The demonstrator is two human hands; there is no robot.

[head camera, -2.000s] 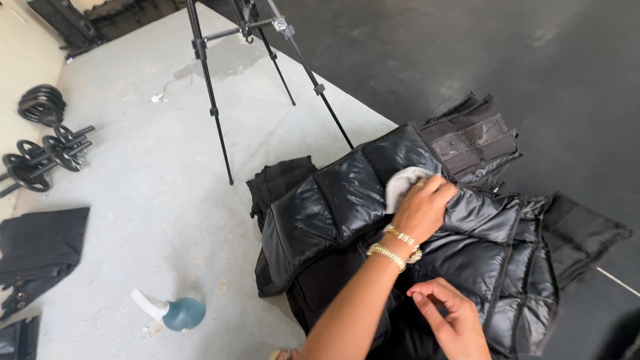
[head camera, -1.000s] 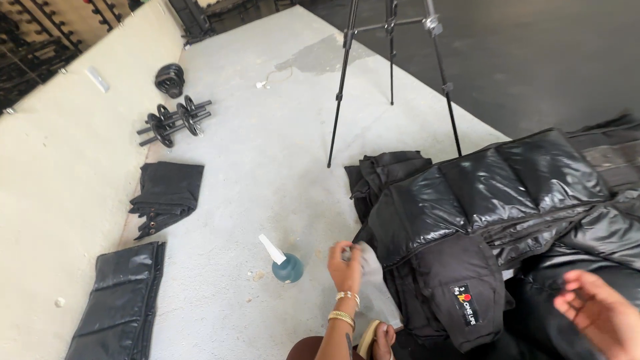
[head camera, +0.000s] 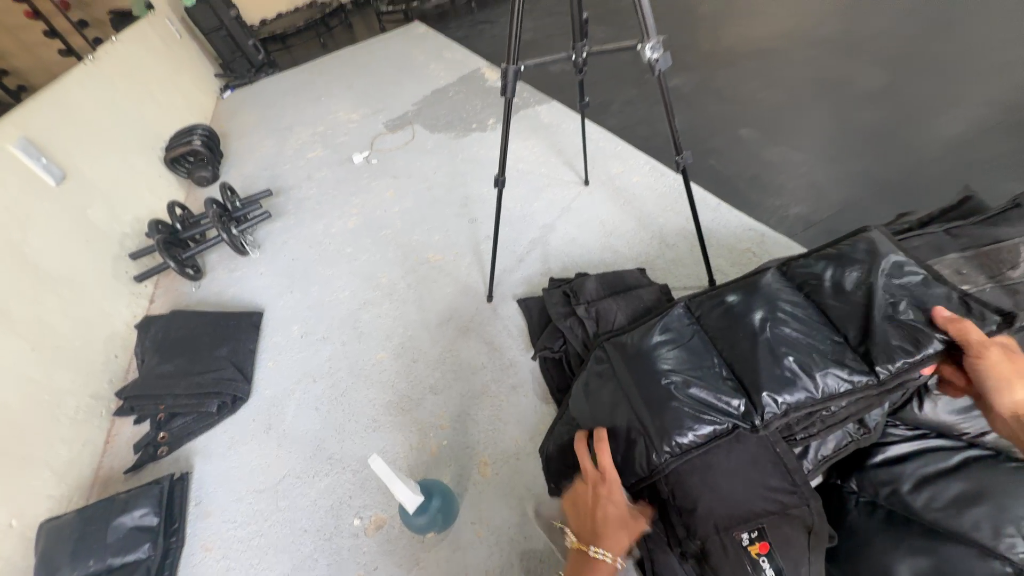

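A shiny black quilted pad, divided into stitched sections, lies across a pile of black fabric pieces at the right. My left hand, with a bracelet at its wrist, touches the pad's lower left end, its fingers bent over the edge; its grip is not clear. My right hand holds the pad's right end between thumb and fingers. Below the pad hangs a matte black fabric part with a printed label. A blue-green spray bottle with a white nozzle stands on the floor left of my left hand.
A black tripod stands behind the pile. Along the left wall are loaded dumbbells, stacked weight plates, folded black cloth and a folded black pad. A small white object with a cord lies on the floor.
My left hand has let go of the pale cloth and moved onto the pad's left end. My right hand, open in the air one second ago, now holds the pad's right end.
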